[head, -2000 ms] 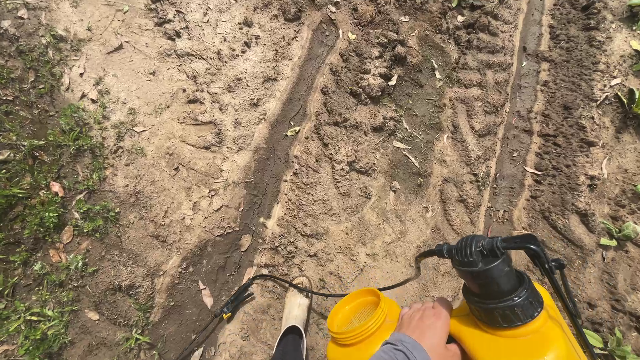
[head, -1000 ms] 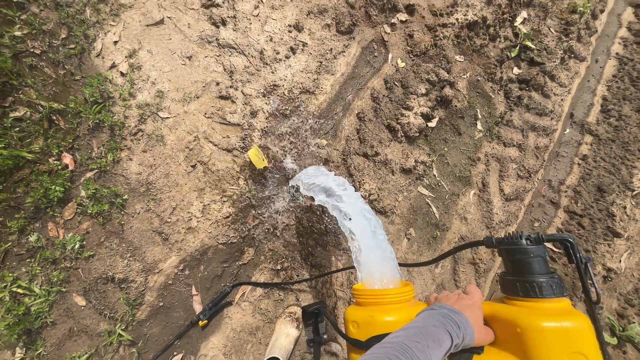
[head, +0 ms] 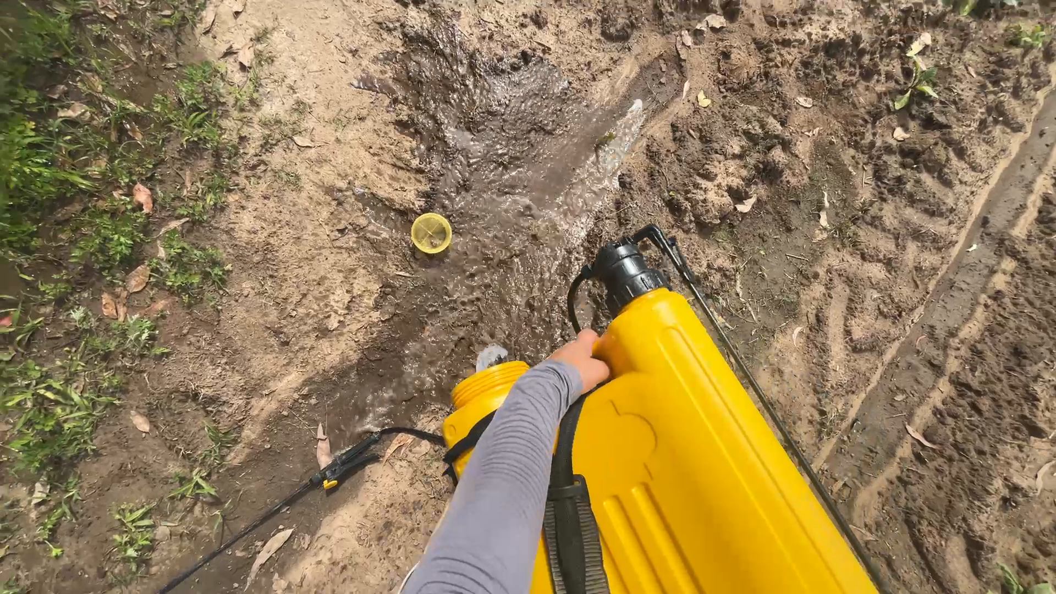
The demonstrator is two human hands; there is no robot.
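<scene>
My left hand (head: 582, 361), in a grey sleeve, grips the yellow plastic tank of a backpack sprayer (head: 693, 445) at the moulded part between its wide open mouth and its black pump top (head: 629, 272). The tank is tipped far over, and some liquid (head: 492, 356) leaves the open mouth (head: 487, 384). Beyond the mouth, a round yellow strainer (head: 431, 233) lies on the wet soil. The spray wand (head: 338, 467) with its black hose rests on the ground at lower left. A black strap (head: 566, 495) hangs across the tank. My right hand is out of view.
Muddy water (head: 511, 190) spreads over the soil ahead of the tank. Green weeds (head: 107, 223) and dry leaves cover the left side. A wet wheel rut (head: 949, 330) runs along the right, beside rough, lumpy soil.
The tank has tipped much further over. The thick stream of a second ago has dwindled, and a large wet patch covers the soil. The strainer, in mid-view a second ago, now lies on the ground.
</scene>
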